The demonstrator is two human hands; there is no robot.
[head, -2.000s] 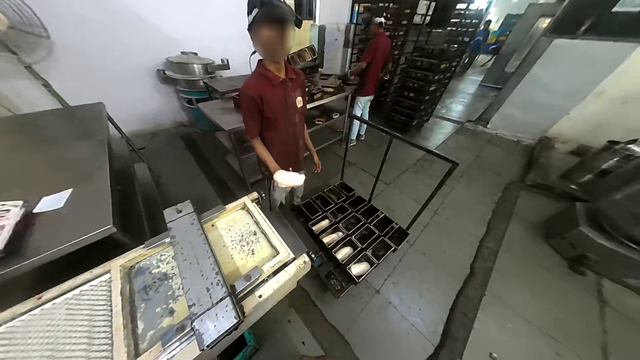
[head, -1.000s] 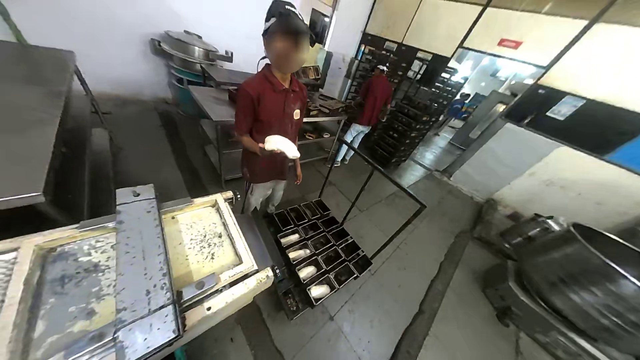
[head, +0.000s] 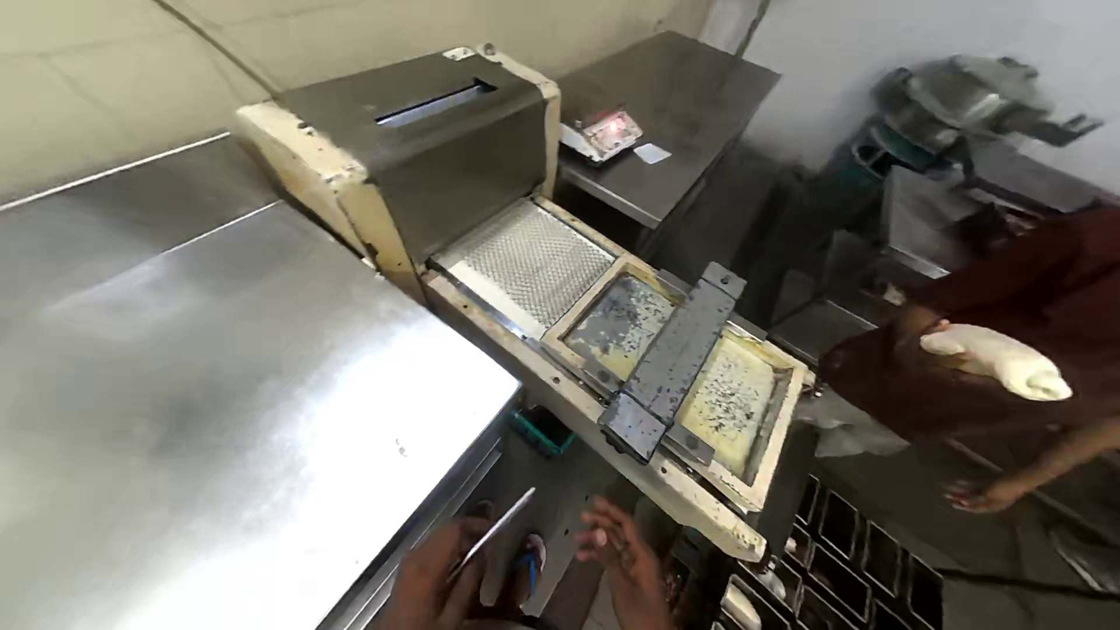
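My left hand (head: 437, 569) grips a thin flat object (head: 497, 528), seen nearly edge-on; I cannot tell what it is. To its right, my right hand (head: 619, 551) is raised with fingers apart and holds nothing. Both hands are low in the view, between a shiny steel table (head: 262, 420) and a dough moulding machine with a wire mesh belt (head: 534, 262) and a grey metal crossbar (head: 674, 359). A co-worker in a dark red shirt (head: 980, 306) at the right holds a rolled piece of dough (head: 997, 359).
Black baking tins (head: 840, 560), some with dough, stand on the floor at lower right. Beyond the machine, a scale with a lit display (head: 604, 136) and a white paper (head: 652, 153) rest on a steel table (head: 691, 79). A large metal pot (head: 971, 101) stands farther back. A green crate (head: 542, 430) lies below.
The view has swung left and down, bringing my hands and the steel table into sight. The co-worker still holds the dough.
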